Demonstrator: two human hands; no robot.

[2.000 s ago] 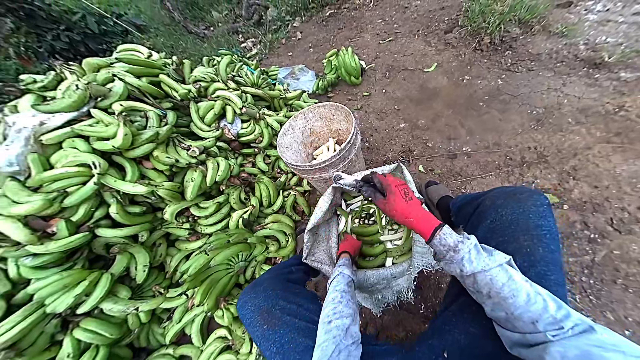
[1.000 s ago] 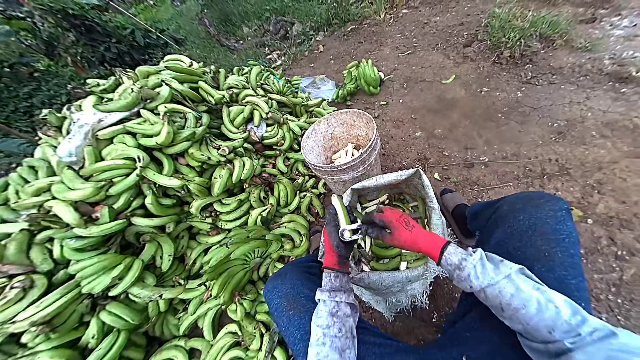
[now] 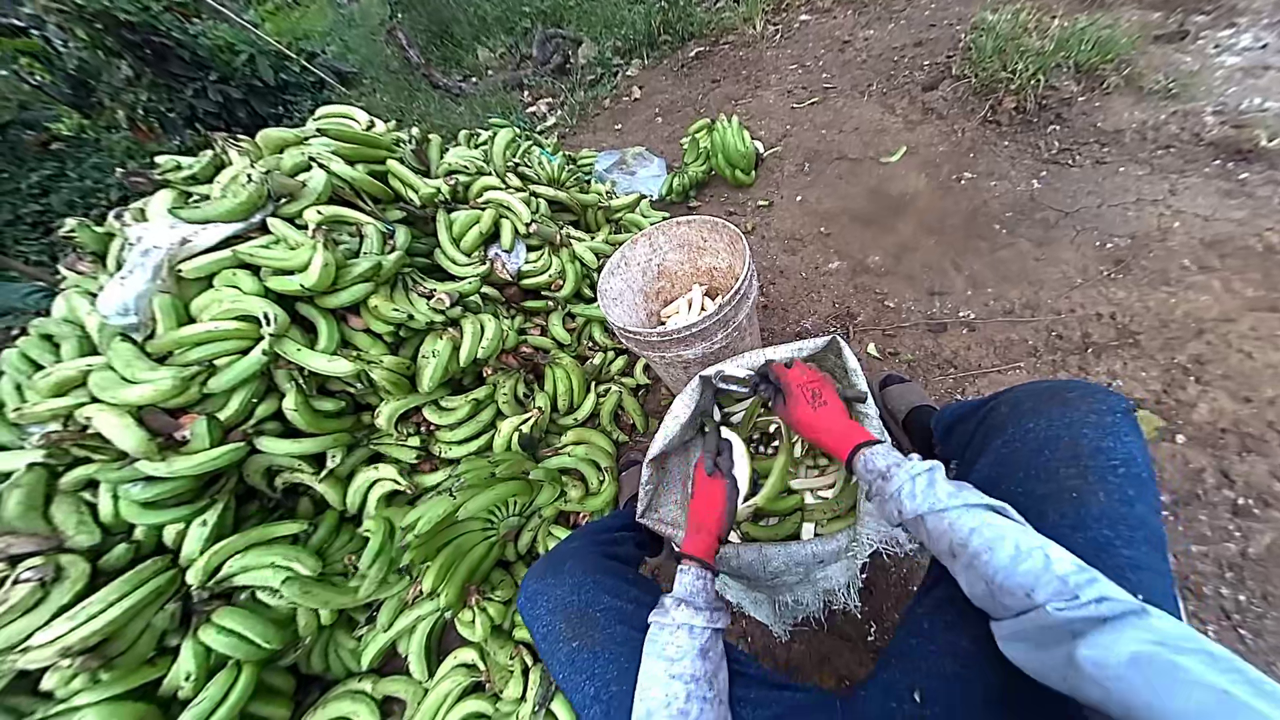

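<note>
A woven sack [image 3: 790,590] with a frayed rim stands between my knees, its mouth spread wide. Inside lie green banana peels [image 3: 775,485] and pale pieces. My left hand [image 3: 712,495], in a red and dark glove, grips a partly peeled green banana [image 3: 740,462] at the sack's left side; its pale flesh shows. Over the back of the sack, my right hand [image 3: 812,408], gloved alike, holds a small metal peeling tool [image 3: 733,381], whose exact kind I cannot tell. The tool is above and slightly right of the banana, apart from it.
A large heap of green bananas [image 3: 300,440] fills the left side. Behind the sack stands a dirty plastic bucket [image 3: 690,345] holding peeled bananas [image 3: 690,306]. Farther back lie a plastic bag [image 3: 631,172] and a separate green bunch [image 3: 733,150] on bare soil.
My left hand has lowered the banana from upright at the sack's left edge into the sack's mouth. The right hand with the tool has moved away from the banana, toward the back rim.
</note>
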